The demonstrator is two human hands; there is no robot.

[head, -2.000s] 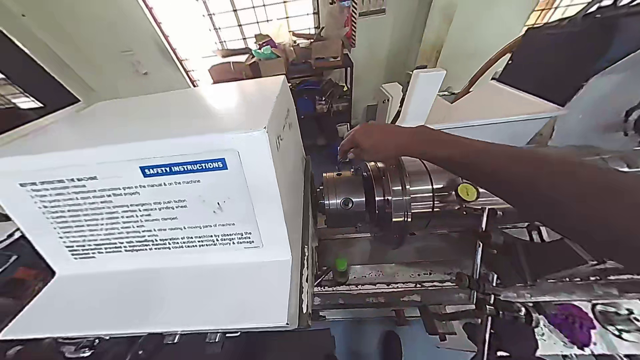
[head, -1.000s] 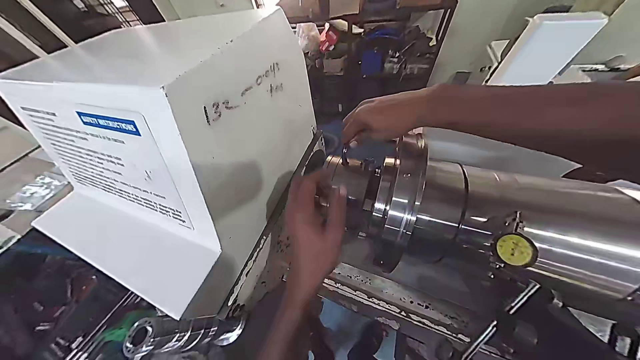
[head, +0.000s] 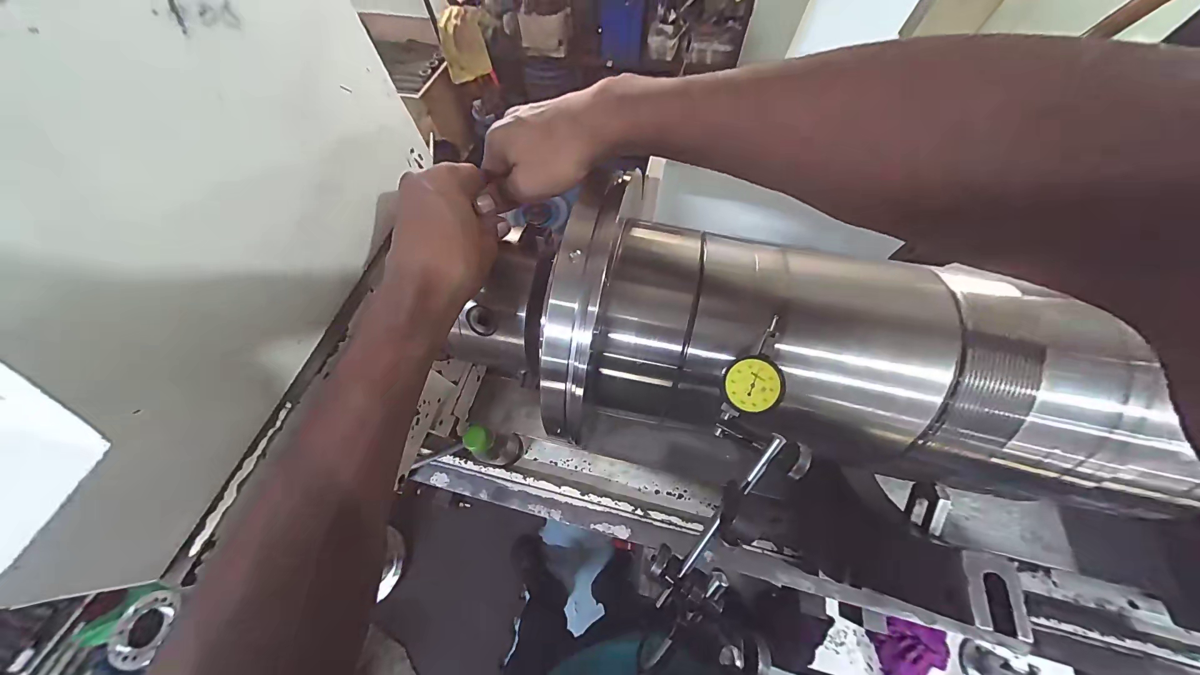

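A large polished steel spindle [head: 844, 347] lies across the machine bed, with a steel flange [head: 572, 319] and a chuck-like steel collar [head: 506, 309] at its left end. My left hand [head: 445, 225] and my right hand [head: 544, 150] meet above that collar, fingers curled close together. What lies between their fingers is hidden; in the view one second ago a small dark tool showed at the right fingertips. A yellow-faced dial indicator [head: 753, 383] stands against the spindle's near side, carried on a jointed metal stand arm [head: 731, 516].
A white machine housing [head: 187, 206] rises close on the left. A green-capped bottle [head: 480, 440] rests by the bed rail [head: 609, 487]. Behind stand shelves [head: 619, 56] with several items and a yellow cloth [head: 465, 45]. A purple cloth [head: 909, 647] lies at the lower right.
My left hand, absent two seconds ago, has come in and moved up to meet my right hand over the collar. The view has moved closer to the spindle.
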